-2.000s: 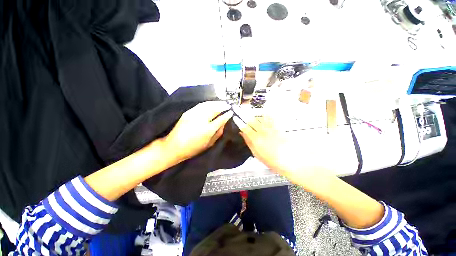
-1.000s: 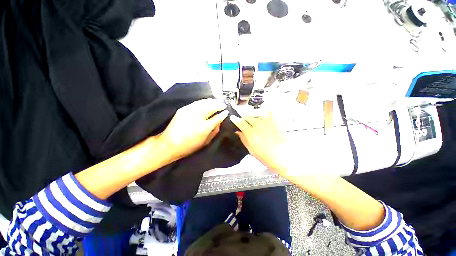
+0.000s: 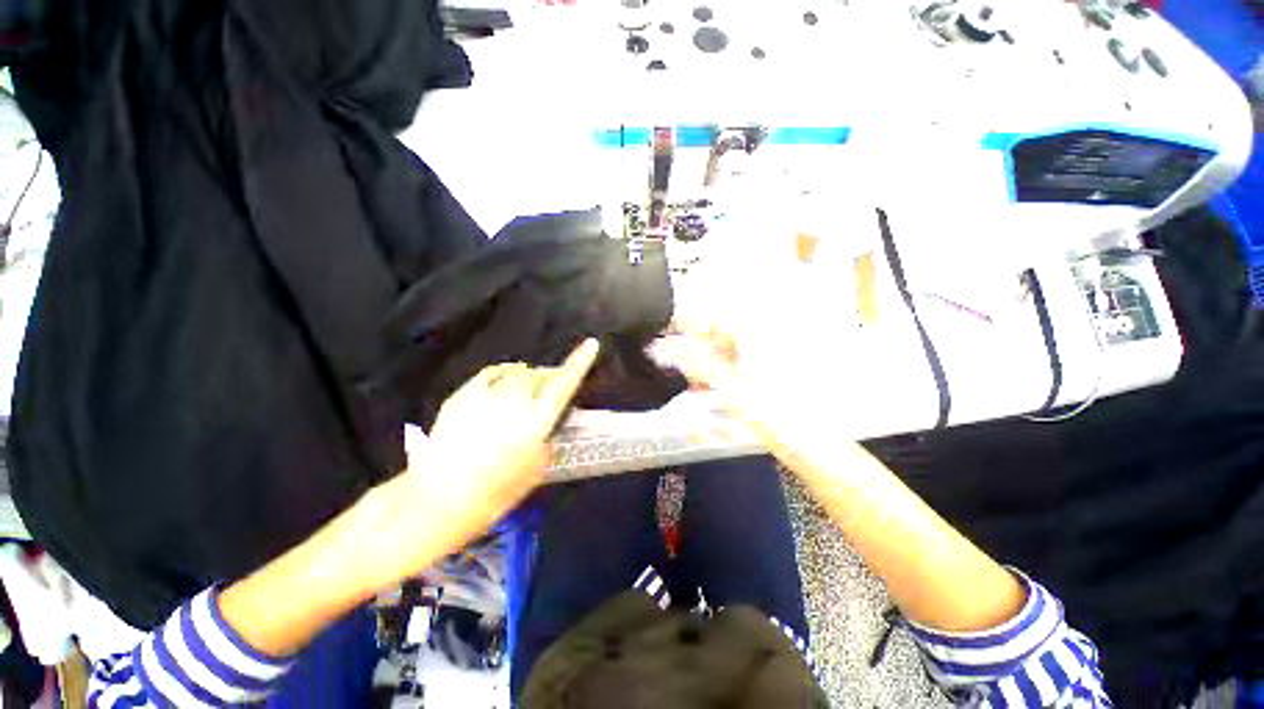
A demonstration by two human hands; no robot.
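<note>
The black garment [image 3: 312, 263] is heaped left of the needle, with a narrow end lying under and in front of the presser foot [image 3: 635, 238]. My left hand [image 3: 485, 429] is at the near edge of this end, index finger stretched on the cloth, thumb apart; whether it pinches any cloth is hidden. My right hand [image 3: 707, 371] is at the right edge of the cloth, its fingertips overexposed; they touch the dark fabric, but the grip is not clear. The white sewing machine [image 3: 887, 83] with its blue stripe stands across the table.
Tan pieces [image 3: 866, 288], two black bands [image 3: 918, 326] and a thin pinkish item [image 3: 959, 308] are on the white bed at right. The dark control panel [image 3: 1109, 166] is at the head's right end. More black cloth [image 3: 1081, 485] hangs right. The ruler-marked edge [image 3: 652, 450] runs in front.
My left hand has moved back from the needle toward the table edge and opened out. My right hand has drawn slightly nearer. The cloth end now lies flatter before the foot. The view has shifted.
</note>
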